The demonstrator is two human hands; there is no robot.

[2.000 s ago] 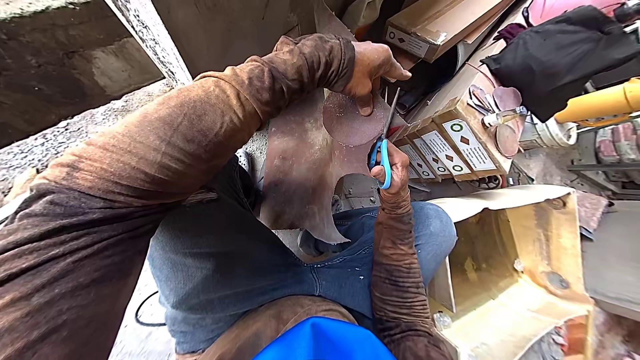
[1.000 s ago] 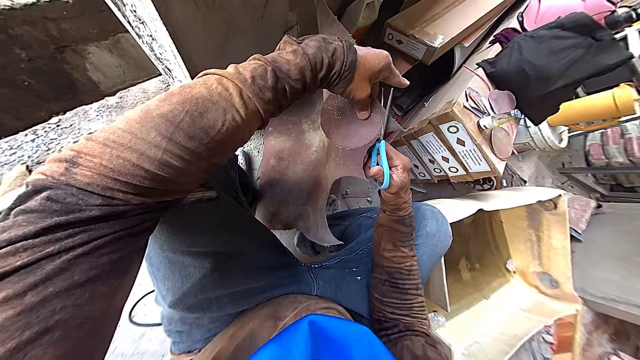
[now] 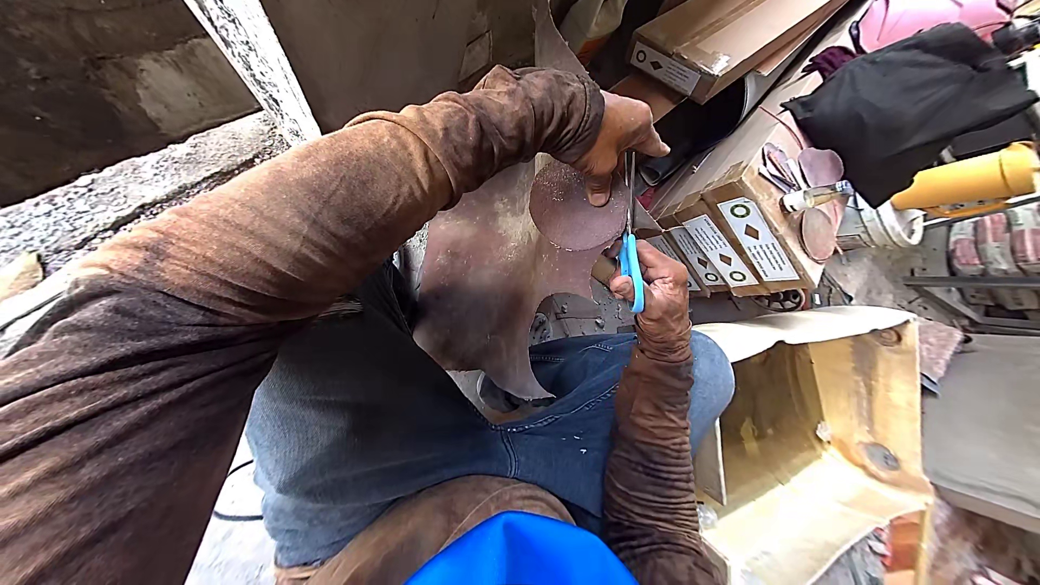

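A reddish-brown sheet [image 3: 479,268], possibly sandpaper or leather, hangs over my lap with curved pieces cut from its edge. A round disc [image 3: 569,215] of similar material lies against its upper part. My left hand [image 3: 621,138] pinches the disc and sheet at the top, thumb on the disc. My right hand [image 3: 660,284] is closed on the light blue handles of scissors [image 3: 630,244]. The scissor blades point up along the right edge of the disc, their tips near my left fingers. Whether the blades are fully closed is hard to tell.
Cardboard boxes [image 3: 715,195] with printed labels stand beyond my right hand, with cut round pieces [image 3: 819,166] and a small bottle [image 3: 815,197] on top. An open wooden box [image 3: 861,406] is beside my right knee. Black cloth [image 3: 910,97] and a yellow cylindrical object [image 3: 963,180] lie at upper right.
The scissor blades, spread from the disc's edge two seconds ago, now stand more upright along it. Both hands keep nearly the same places.
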